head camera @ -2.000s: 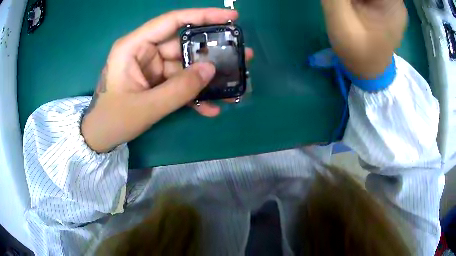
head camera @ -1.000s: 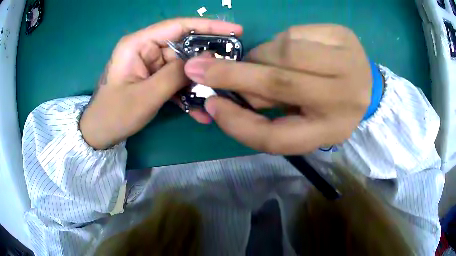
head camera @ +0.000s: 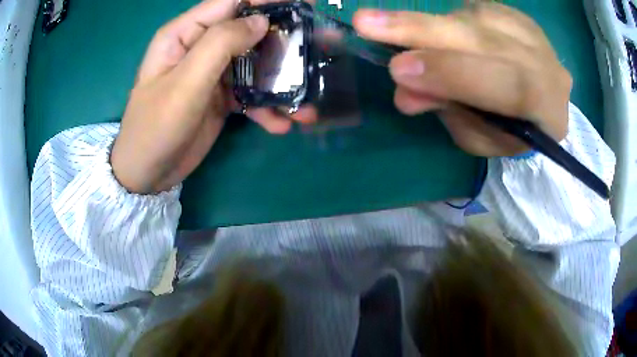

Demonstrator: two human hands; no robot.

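My left hand (head camera: 185, 90) holds a black rounded-square watch housing (head camera: 283, 59) above the mat, with the thumb on its upper left part. The housing shows a shiny white-grey centre. My right hand (head camera: 489, 70) holds long black tweezers (head camera: 559, 155) to the right of the housing. The tweezers' tips point up and left toward the housing's upper right corner, but they are blurred. A clear adhesive sheet (head camera: 339, 97) lies on the mat beside the housing, partly hidden and blurred.
The green mat (head camera: 335, 178) lies under both hands. A waiting housing (head camera: 53, 14) is at its upper left. A small white part (head camera: 335, 3) is at the top edge. A white tray with black units (head camera: 628, 42) is at the right edge. The blue wrist strap (head camera: 517, 155) is mostly hidden.
My left hand has moved up and slightly left with the housing, which is now tilted. My right hand has moved away to the right with the tweezers, uncovering the housing.
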